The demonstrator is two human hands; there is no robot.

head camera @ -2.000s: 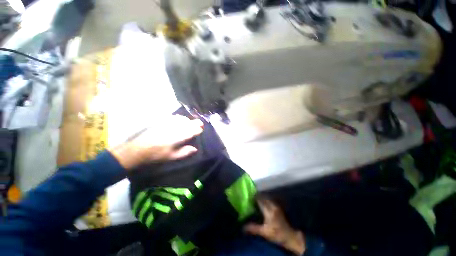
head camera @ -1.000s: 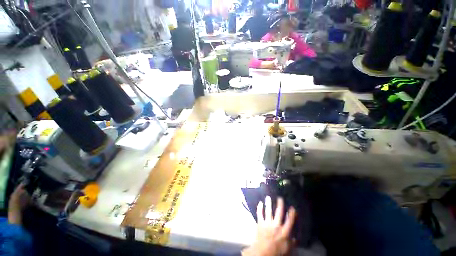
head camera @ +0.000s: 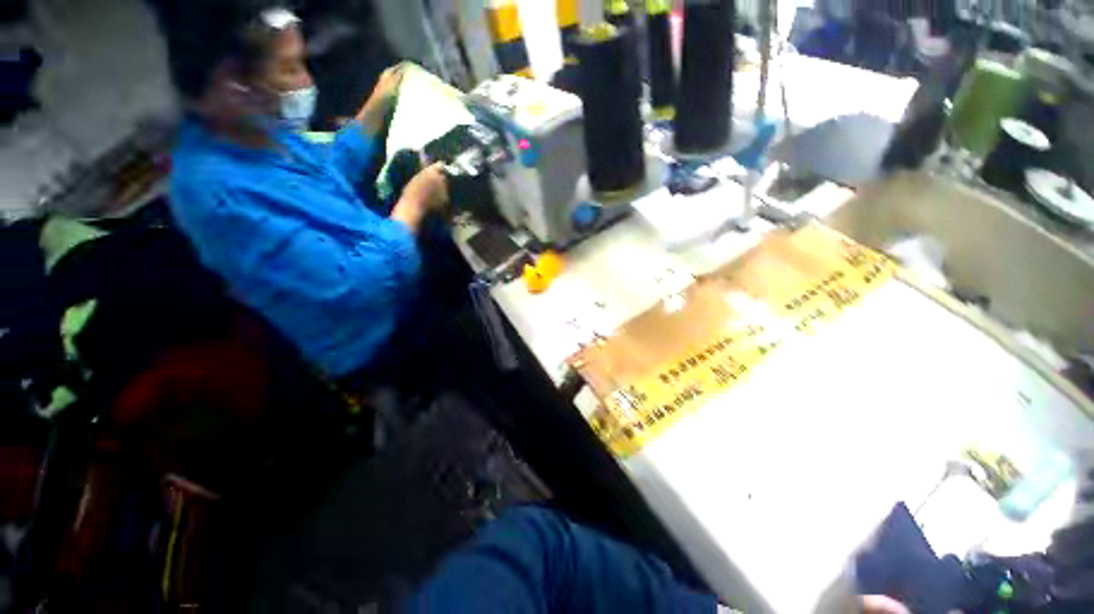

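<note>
A dark navy fabric piece (head camera: 906,561) lies on the white table at the lower right, by the metal parts of the sewing machine (head camera: 960,480), which is cut off by the right edge. A small part of my left hand (head camera: 883,605) shows at the bottom edge beside the fabric. Most of it is cut off, so its grip cannot be told. My blue left sleeve (head camera: 552,570) crosses the bottom. My right hand is out of the picture.
A person in a blue shirt and mask (head camera: 288,240) holds pale green cloth (head camera: 420,114) at a neighbouring machine (head camera: 540,144). Tall black thread cones (head camera: 612,114) stand behind. A cardboard strip with yellow tape (head camera: 732,336) and an orange object (head camera: 542,271) lie on the table.
The view has swung left, bringing the neighbouring person into view. The sewing machine and dark fabric have shifted to the right edge. My left hand is now mostly cut off.
</note>
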